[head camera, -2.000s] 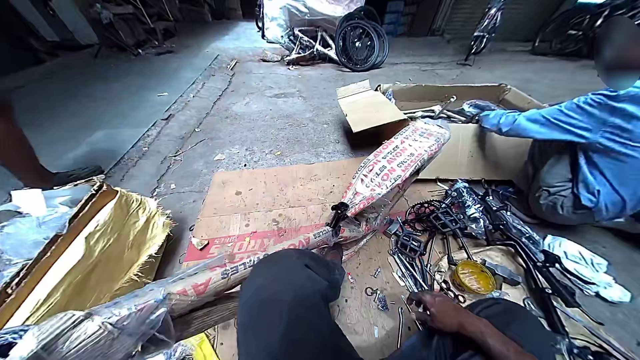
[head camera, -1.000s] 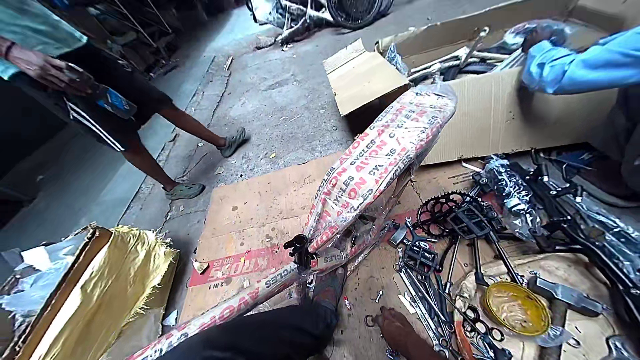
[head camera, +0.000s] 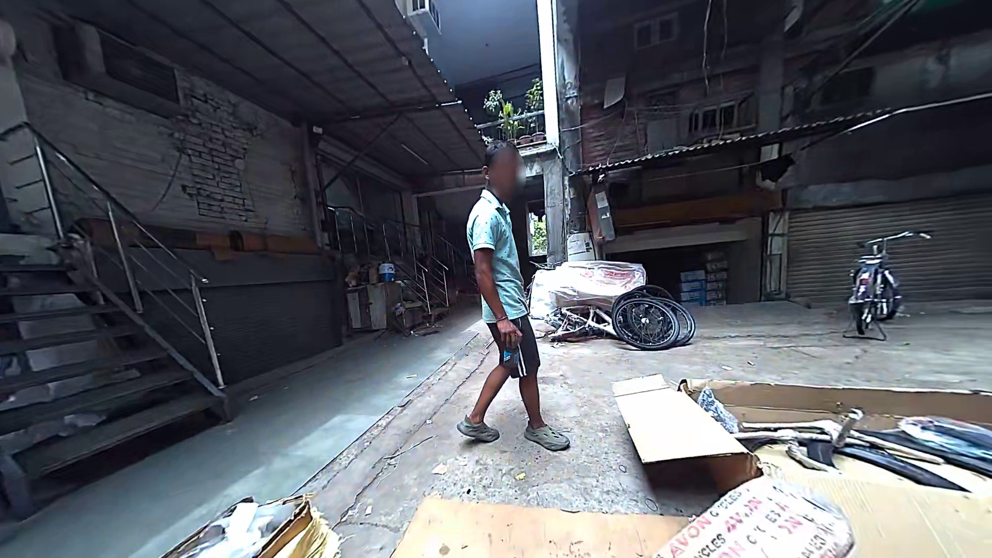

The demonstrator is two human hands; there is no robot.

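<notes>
Neither of my hands shows in the head view now, so what they hold or touch is hidden. Low in the frame, the end of a bicycle part wrapped in printed Avon plastic (head camera: 763, 523) reaches in over a flat cardboard sheet (head camera: 535, 531). Right of it is an open cardboard carton (head camera: 914, 504) holding metal tubes (head camera: 833, 430), dark curved parts and plastic-wrapped pieces. A smaller carton (head camera: 291, 531) with crumpled plastic in it is cut off at the bottom left.
A person (head camera: 500, 263) in a light shirt and dark shorts is mid-yard, a small object in one hand. Behind are bicycle wheels (head camera: 647, 322) beside a plastic-covered pile (head camera: 593, 283). A bicycle (head camera: 874, 287) stands at the right; metal stairs (head camera: 116, 349) rise at the left.
The view has swung up from the floor, so the tools, loose parts and my hand have left it. The standing person, at the left edge a second ago, is farther off, mid-frame.
</notes>
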